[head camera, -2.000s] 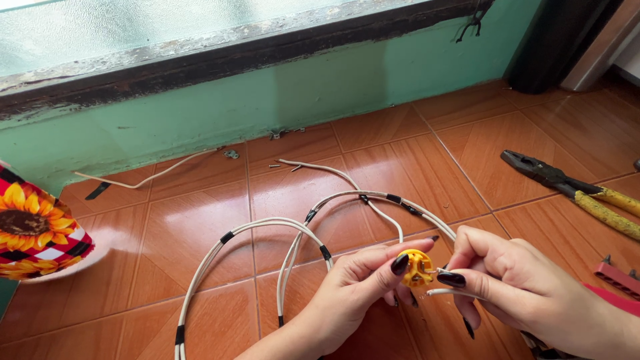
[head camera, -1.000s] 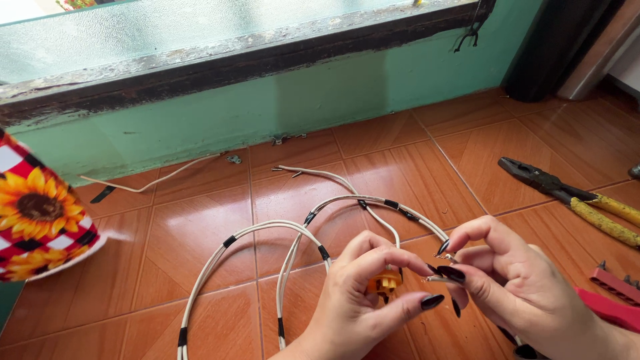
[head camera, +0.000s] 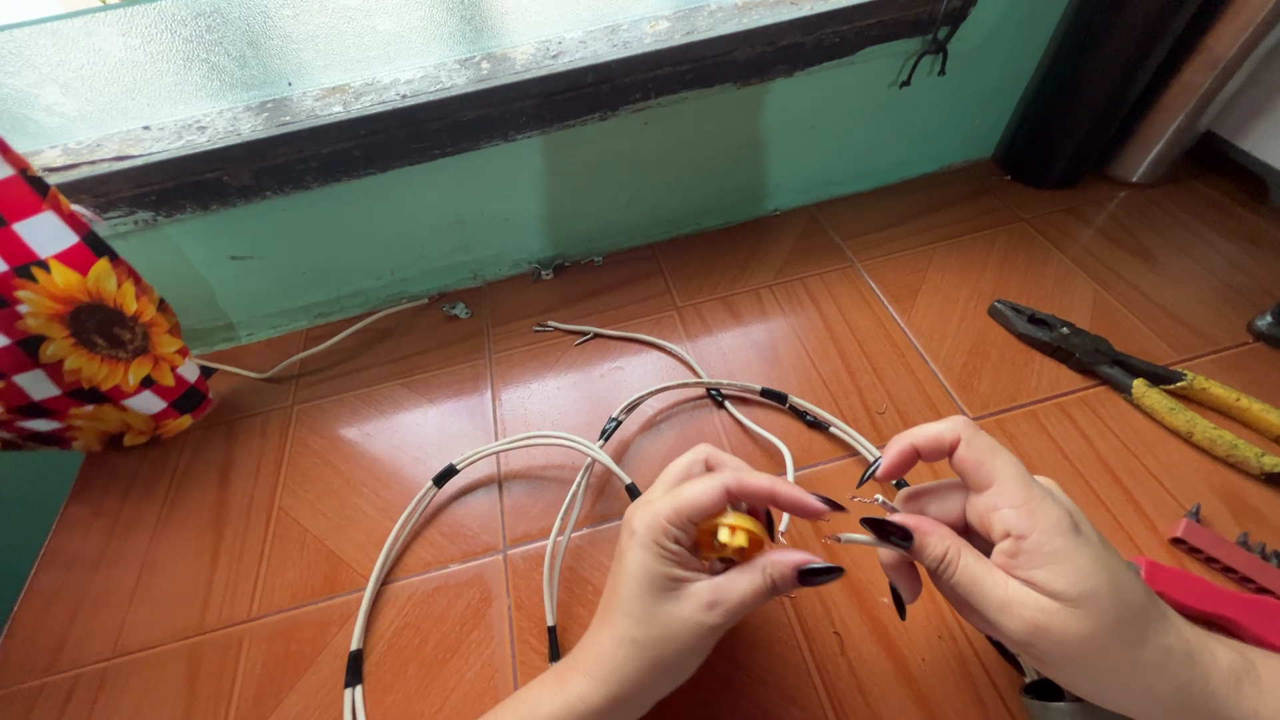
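My left hand (head camera: 700, 560) holds a small yellow plastic electrical fitting (head camera: 733, 536) against its palm, with thumb and index fingertips apart. Close by on the right, my right hand (head camera: 1000, 550) pinches a white insulated wire (head camera: 862, 540). Bare twisted copper strands (head camera: 862, 498) show at the wire ends near its fingertips. Behind and between the hands, white cable (head camera: 520, 440) lies in loops bound with black tape. Part of the yellow fitting is hidden by my left fingers.
Pliers with worn yellow handles (head camera: 1150, 385) lie on the brown tiles at right. Below them are a red tool handle (head camera: 1210, 600) and a red bit holder (head camera: 1225, 555). A sunflower-print cloth (head camera: 100, 330) hangs at left. A green wall (head camera: 450, 220) stands behind.
Two seconds ago the yellow fitting was at my left fingertips, touching or close to the wire ends; now it sits deeper in my left hand, and my left fingertips are spread.
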